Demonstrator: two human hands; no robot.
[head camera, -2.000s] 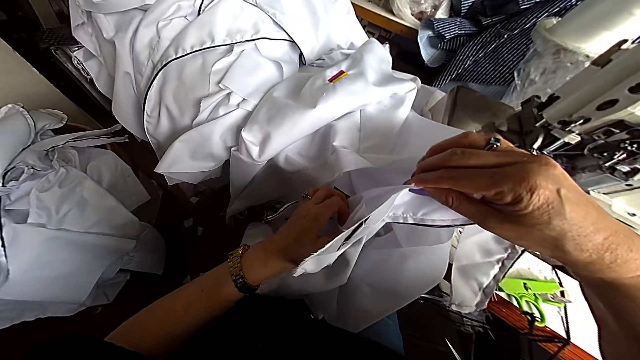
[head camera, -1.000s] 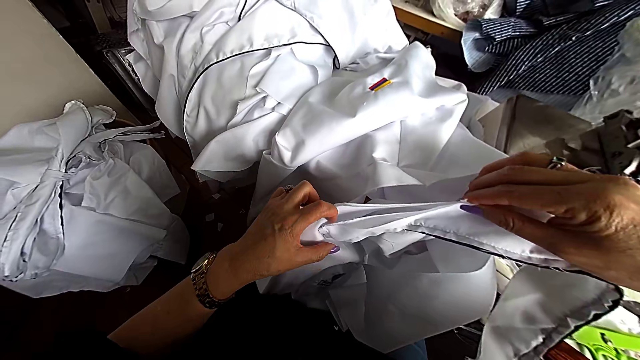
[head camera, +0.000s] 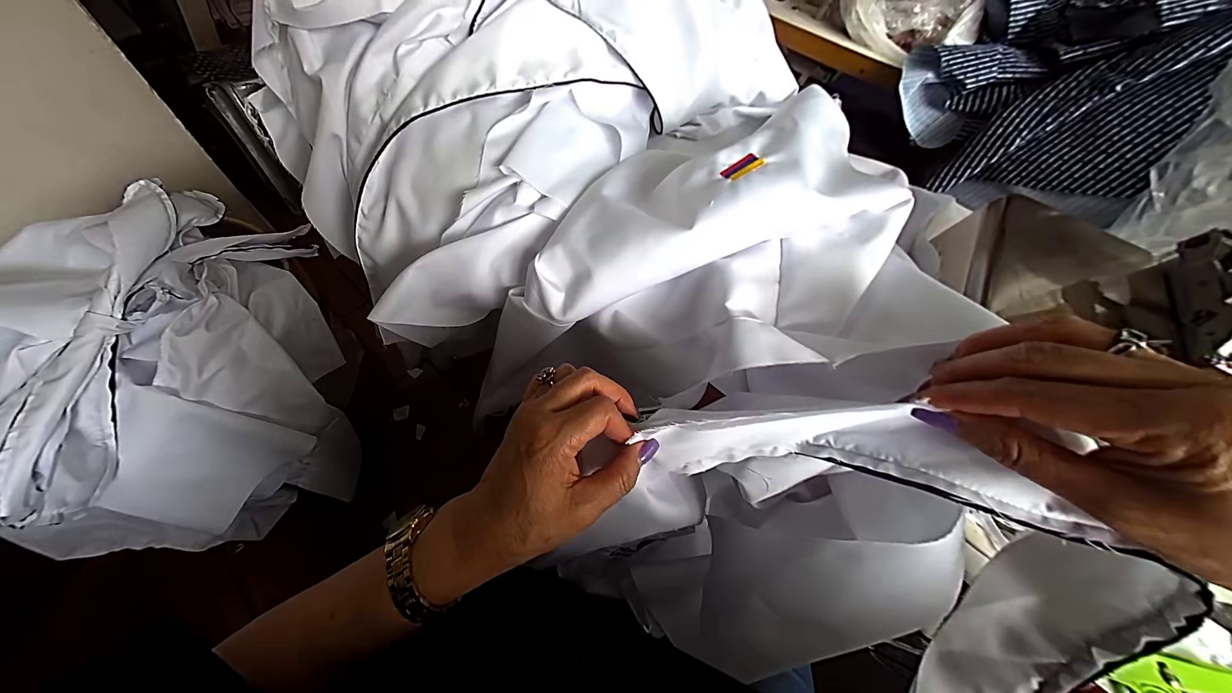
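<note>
Between both hands a white fabric edge (head camera: 770, 438) is stretched, with black piping along its right part. My left hand (head camera: 553, 462), wearing a ring and a gold-coloured watch, pinches the left end between thumb and fingers. The right end lies between the thumb and fingers of my right hand (head camera: 1068, 414), which wears a ring. Below hang loose folds of the white cloth (head camera: 828, 577). Just beyond lies a white garment part (head camera: 703, 221) bearing a small yellow, blue and red embroidered patch (head camera: 742, 167).
A heap of white garments (head camera: 500, 125) with black piping lies ahead, and a tied white cloth bundle (head camera: 173, 385) at left. Striped dark fabric (head camera: 1088, 96) and a plastic bag (head camera: 914, 24) are at back right. A metal machine part (head camera: 1039, 250) stands near my right hand; a green object (head camera: 1165, 672) is at lower right.
Two seconds ago my left hand was partly behind the cloth; now it grips the left end of the edge in plain sight. The fabric is drawn out straighter between the hands. The view has shifted left.
</note>
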